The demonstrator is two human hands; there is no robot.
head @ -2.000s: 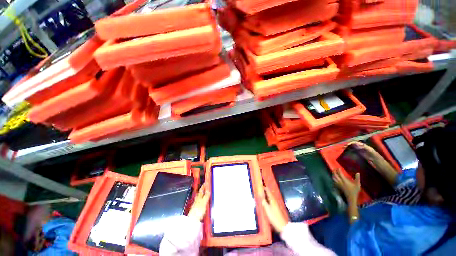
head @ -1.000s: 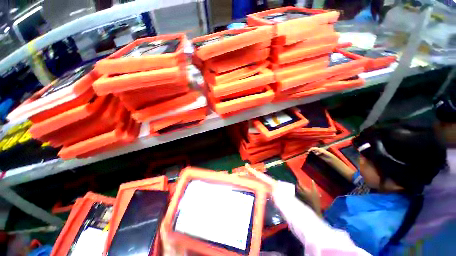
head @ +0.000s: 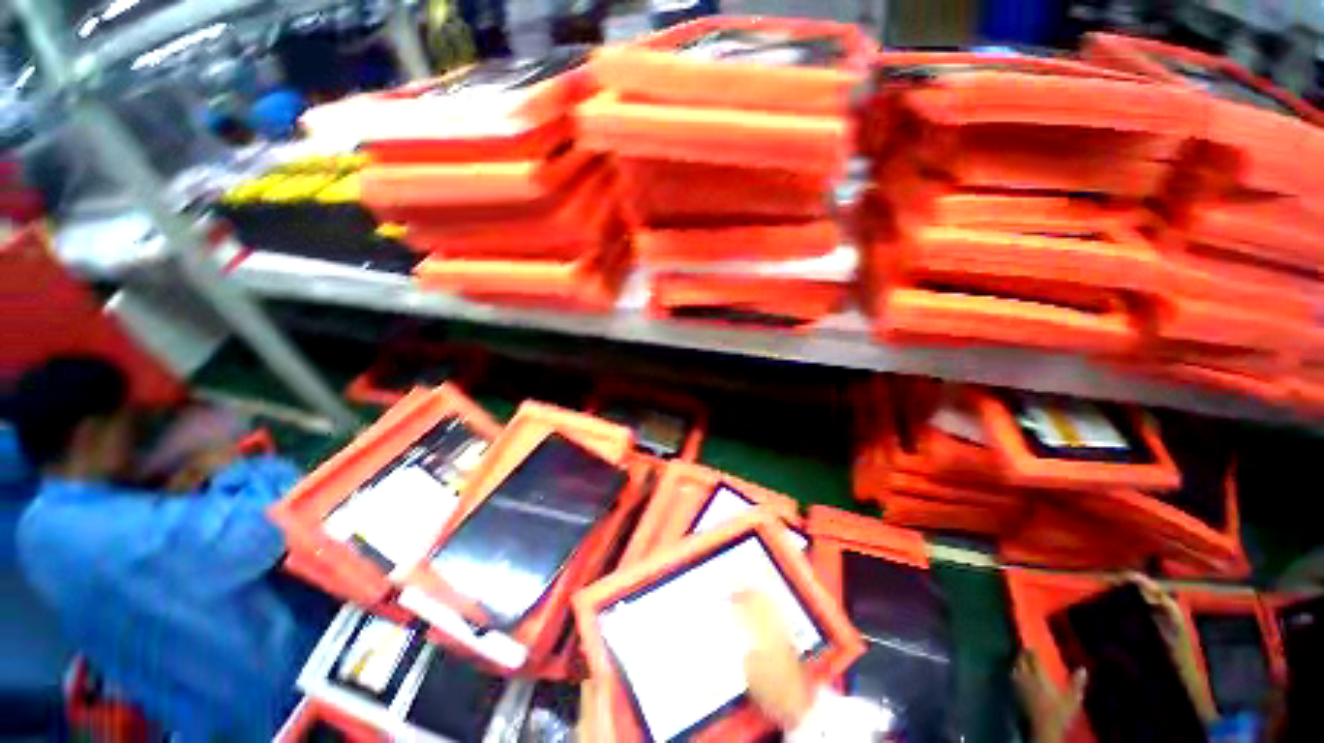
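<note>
A tablet with a lit white screen (head: pixel 675 646) lies in a red-orange foam tray (head: pixel 835 617), tilted and raised over neighbouring trays. My right hand (head: pixel 777 671) is over the screen, fingers extended onto its right part, holding nothing. My left hand (head: pixel 593 714) is at the tray's lower left edge, small, blurred and cut off by the bottom of the picture. To the left, a dark tablet (head: pixel 534 523) lies in a foam tray. Beside it is an open tablet (head: pixel 392 515) with white and black insides. A dark glossy tablet (head: pixel 893 639) is to the right.
Stacked foam trays (head: pixel 726 138) fill the metal shelf (head: pixel 755 341) above. More trays (head: pixel 1045 515) are stacked beneath it. A white multi-slot tray (head: pixel 327 653) is at lower left. A person in blue (head: pixel 145 581) is at left; another person's hands (head: pixel 1053 694) hold a dark tablet at right.
The view has swung left. The lit tablet's tray has turned and overlaps another tray with a light screen. My right hand, earlier stretched toward the line behind the tray, is now on the screen.
</note>
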